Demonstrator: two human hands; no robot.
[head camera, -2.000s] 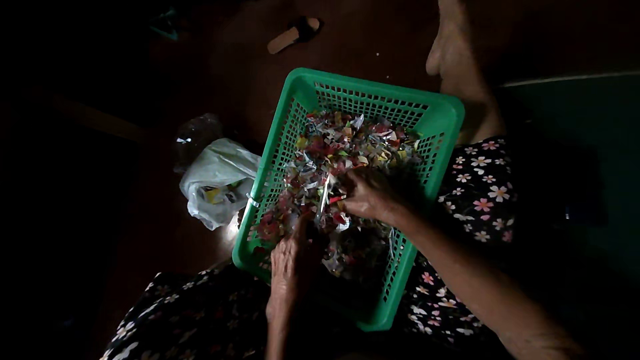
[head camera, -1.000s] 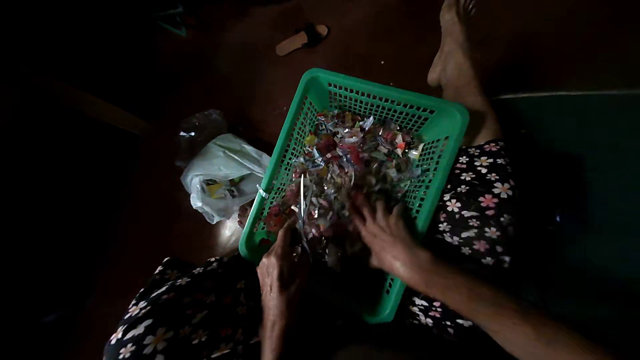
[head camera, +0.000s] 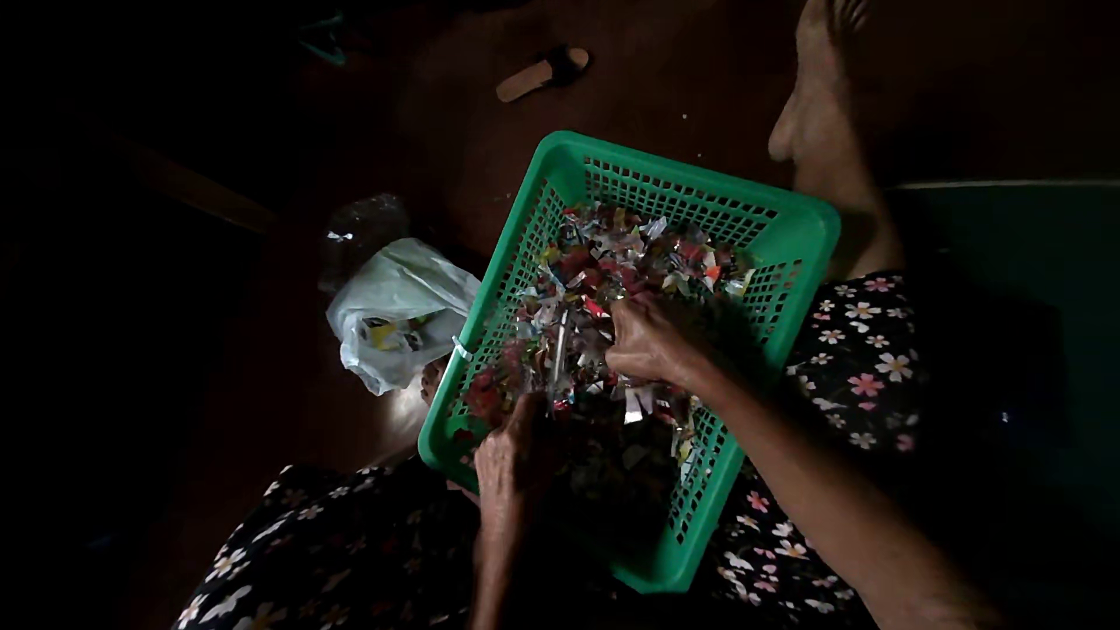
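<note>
A green plastic basket (head camera: 700, 175) with latticed walls rests across my lap, holding a heap of small plastic wrapper scraps (head camera: 630, 262) in mixed colours. My left hand (head camera: 507, 446) reaches into its lower left part, at the edge of the scraps; shadow hides its fingertips. Near the middle of the heap, my right hand (head camera: 652, 346) has its fingers curled down among the scraps, so what they touch is partly hidden. A long, thin, pale strip (head camera: 560, 350) stands out of the scraps between the two hands.
A whitish plastic bag (head camera: 402, 289) with something yellow inside lies left of the basket, beside a clear plastic bag (head camera: 363, 232). A sandal (head camera: 542, 77) is on the dark floor beyond. My bare foot (head camera: 818, 79) and flowered clothing (head camera: 857, 359) are at the right.
My right hand has moved up and left over the heap since one second ago, and its spread fingers have curled in. The scraps under it have shifted.
</note>
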